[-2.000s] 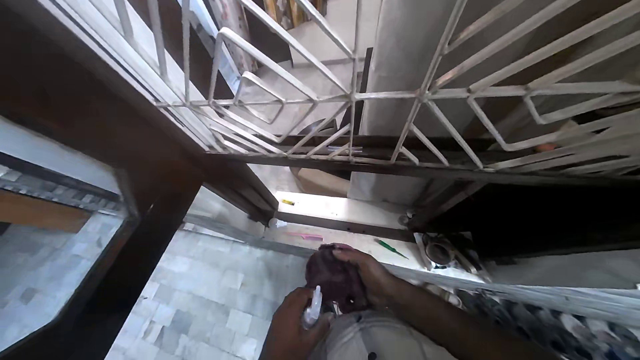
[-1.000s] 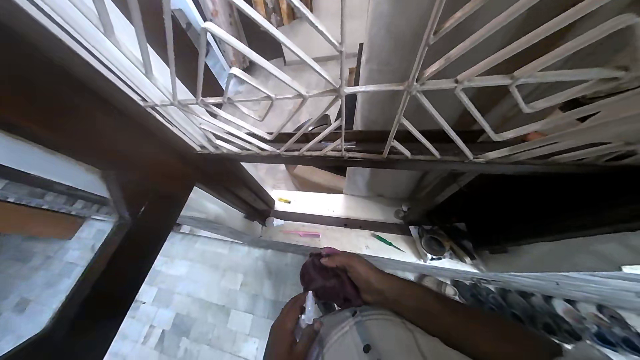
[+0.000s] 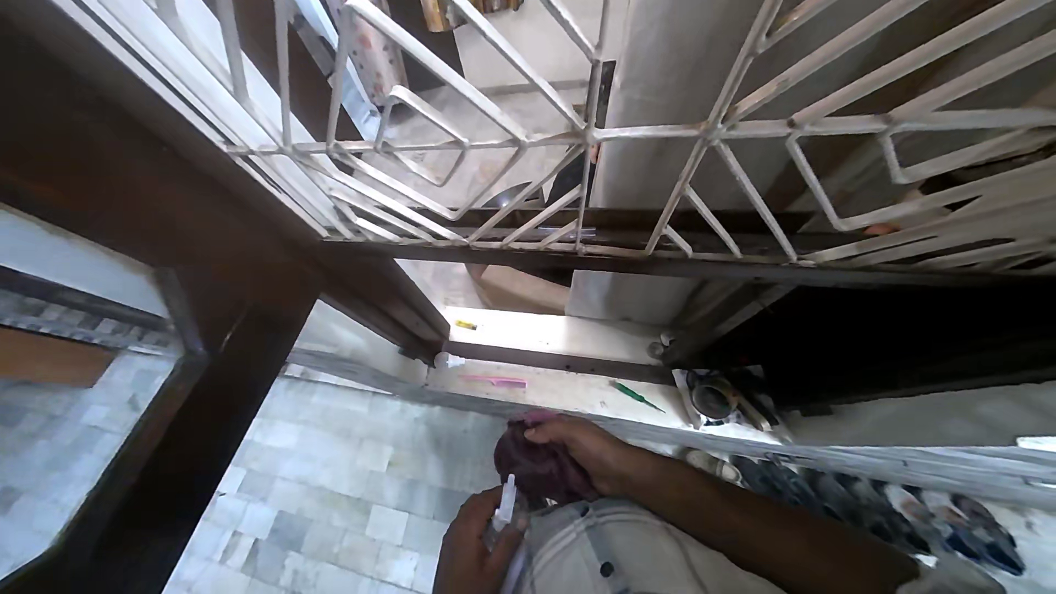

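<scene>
My left hand (image 3: 478, 540) grips a clear plastic bottle with a white nozzle (image 3: 506, 499), at the bottom centre near my shirt. Just right of it, my right hand (image 3: 582, 450) holds a bunched dark maroon cloth (image 3: 536, 466), its thumb pressed on top. The cloth lies close against the bottle's nozzle; whether they touch is unclear. Beyond both hands, a pink comb (image 3: 495, 381) and a green pointed tool (image 3: 637, 396) lie on the white window sill (image 3: 569, 394). A small yellow object (image 3: 466, 325) rests on the sill's farther strip.
A white metal grille (image 3: 648, 132) spans the window ahead, with a dark frame post (image 3: 239, 371) at left. A round container (image 3: 711, 396) stands at the sill's right end. Several shoes (image 3: 858, 499) line the floor at lower right. Pale floor tiles (image 3: 330, 487) lie at left.
The maroon cloth and my right hand have shifted slightly relative to the bottle. Both hands keep their hold. Beyond the grille, a dark shape and a round rim now show.
</scene>
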